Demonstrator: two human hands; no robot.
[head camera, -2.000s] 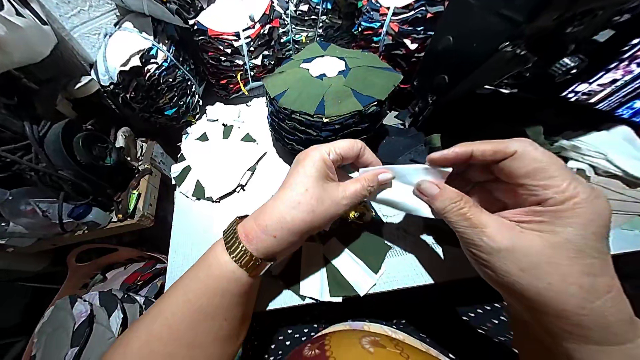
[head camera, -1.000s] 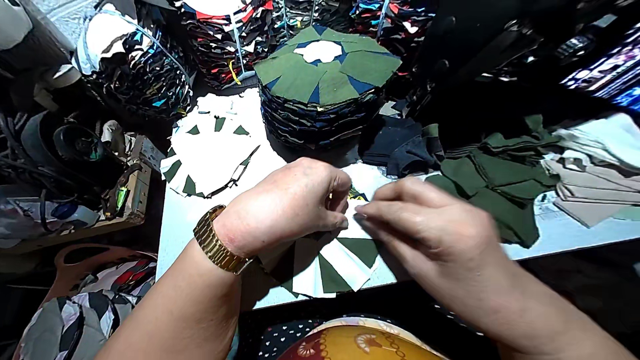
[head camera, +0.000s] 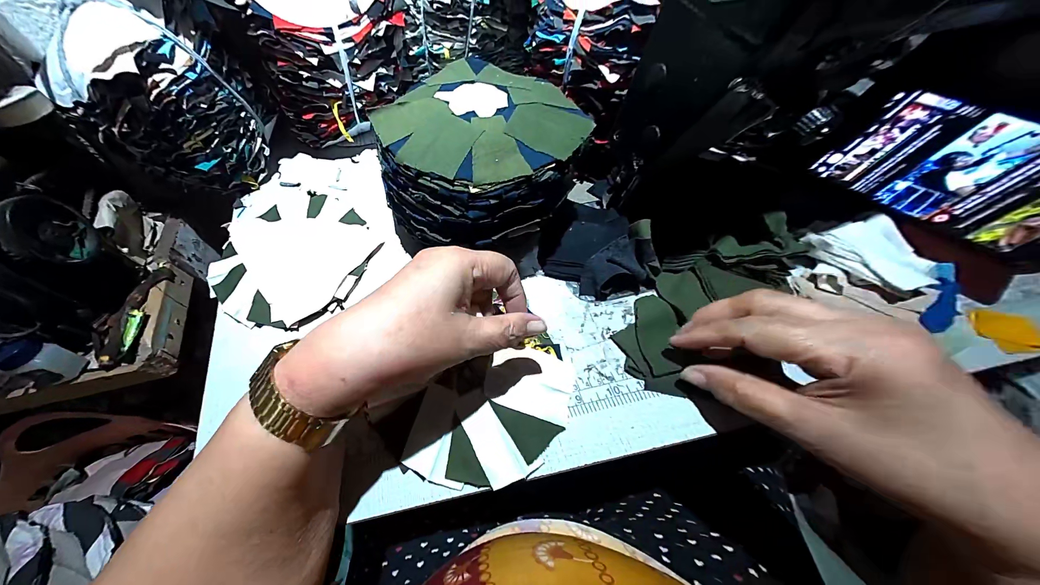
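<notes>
My left hand (head camera: 431, 325), with a gold-coloured watch on its wrist, hovers over a round piece of white and dark green fabric wedges (head camera: 487, 439) near the table's front edge. Its thumb and forefinger are curled with a small gap, and no cloth shows between them. At the right, my right hand (head camera: 796, 366) has its thumb and fingers apart at the edge of a pile of dark green fabric pieces (head camera: 650, 341). Whether its fingertips touch the cloth I cannot tell. Behind my left hand stands a tall round stack topped with green and navy fabric (head camera: 528, 122).
Another white and green fabric round (head camera: 301, 252) lies at the left with small thread snips (head camera: 353, 276) on it. Black cloth pieces (head camera: 597, 252) and white cloth pieces (head camera: 873, 252) lie farther back. A wooden box (head camera: 154, 333) stands left of the table; a lit screen (head camera: 942, 171) is at upper right.
The white piece both hands held two seconds back is out of my fingers. My right hand has moved right, away from my left hand, to the green pieces.
</notes>
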